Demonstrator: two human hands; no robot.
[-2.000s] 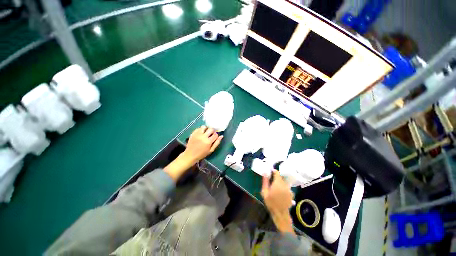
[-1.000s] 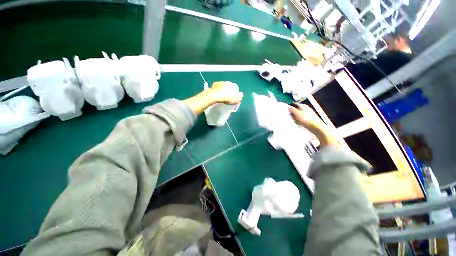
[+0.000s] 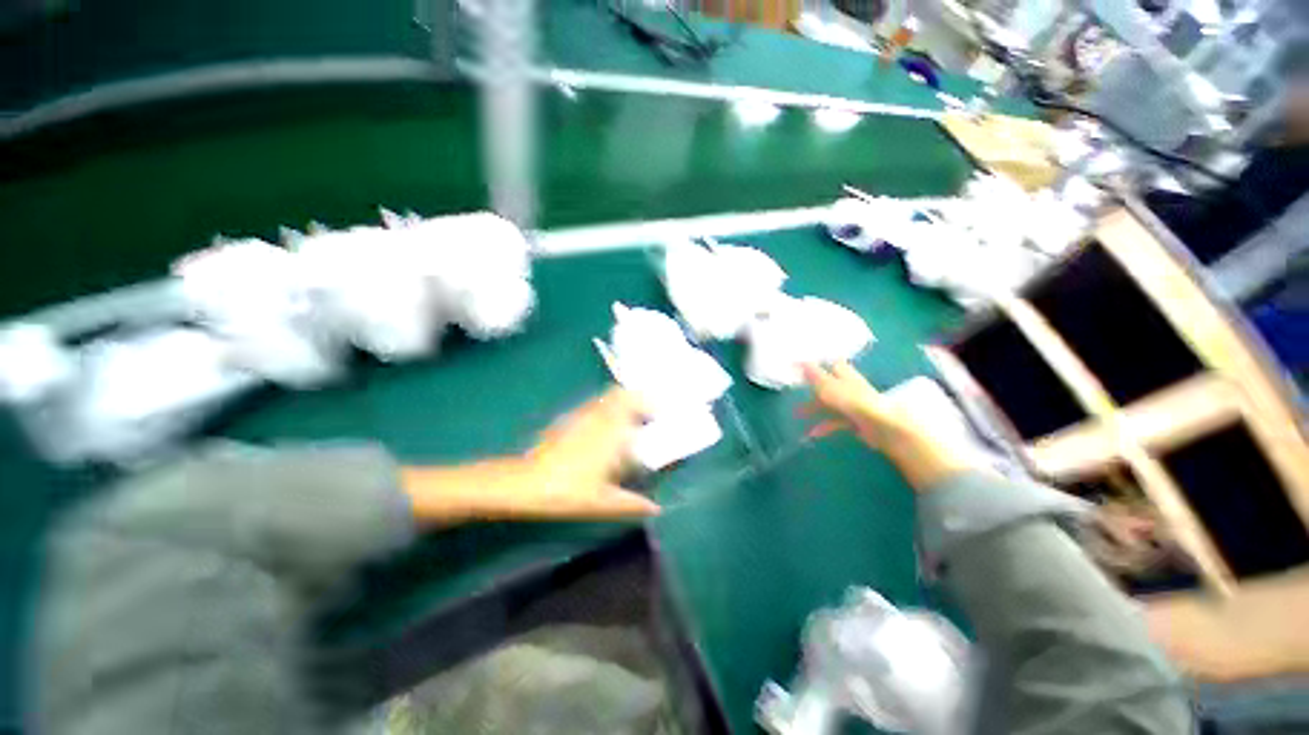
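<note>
A white security camera (image 3: pixel 668 376) lies on the green mat in front of me. My left hand (image 3: pixel 582 460) is at its lower left side, fingertips at its edge, thumb spread away. A second white camera (image 3: pixel 811 342), with two rounded parts, lies just beyond and to the right. My right hand (image 3: pixel 883 424) is at its near edge, fingers apart; whether they touch it is unclear. A third white camera (image 3: pixel 890 668) lies at the bottom right, blurred, with its small bracket towards the left.
A row of several white cameras (image 3: pixel 381 287) stands at the left along the conveyor. More white cameras (image 3: pixel 976 244) lie at the back right. The monitor (image 3: pixel 1134 388) is at the right, beyond my right arm. A grey post (image 3: pixel 507 129) rises at the back. The dark bench edge is near my lap.
The view has turned left from the printer and mouse pad. Two cameras from the front edge now lie farther back on the mat. Both hands have opened from the cameras they held a second ago.
</note>
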